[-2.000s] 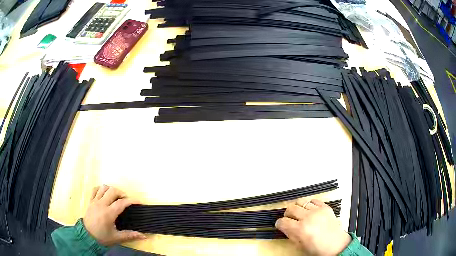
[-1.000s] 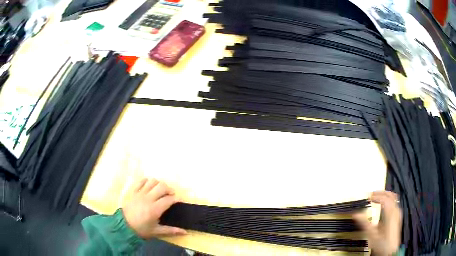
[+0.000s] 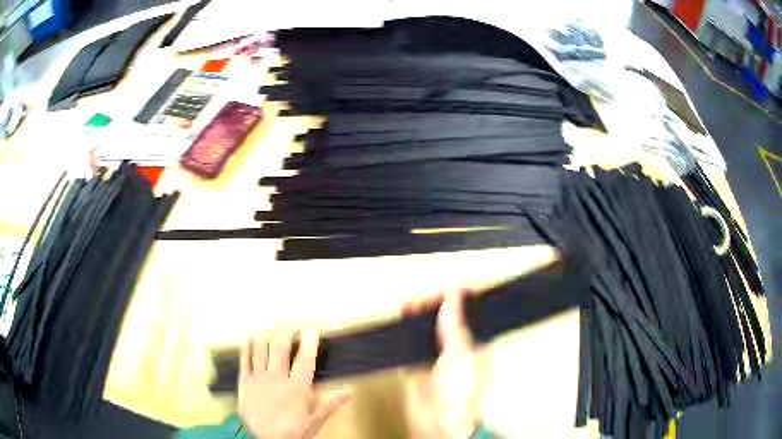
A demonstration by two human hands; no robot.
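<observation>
A bundle of black strips (image 3: 377, 347) lies slanting across the front of the table, its right end raised further back and close to the right pile. It is blurred. My left hand (image 3: 287, 386) lies over its left part with the fingers spread on top. My right hand (image 3: 450, 369) is at its middle, blurred, with fingers behind the bundle and the thumb side across it. My right hand appears to grip the bundle.
A wide stack of black strips (image 3: 429, 163) lies crosswise at centre back. Strip piles lie at left (image 3: 81, 291) and right (image 3: 652, 291), a cream ring (image 3: 717, 230) on the right one. A dark red case (image 3: 221, 140) and calculator (image 3: 186, 105) lie back left.
The bundle has turned from nearly level to slanting up to the right, and its fanned right end has closed up. My right hand has moved from its right end to its middle.
</observation>
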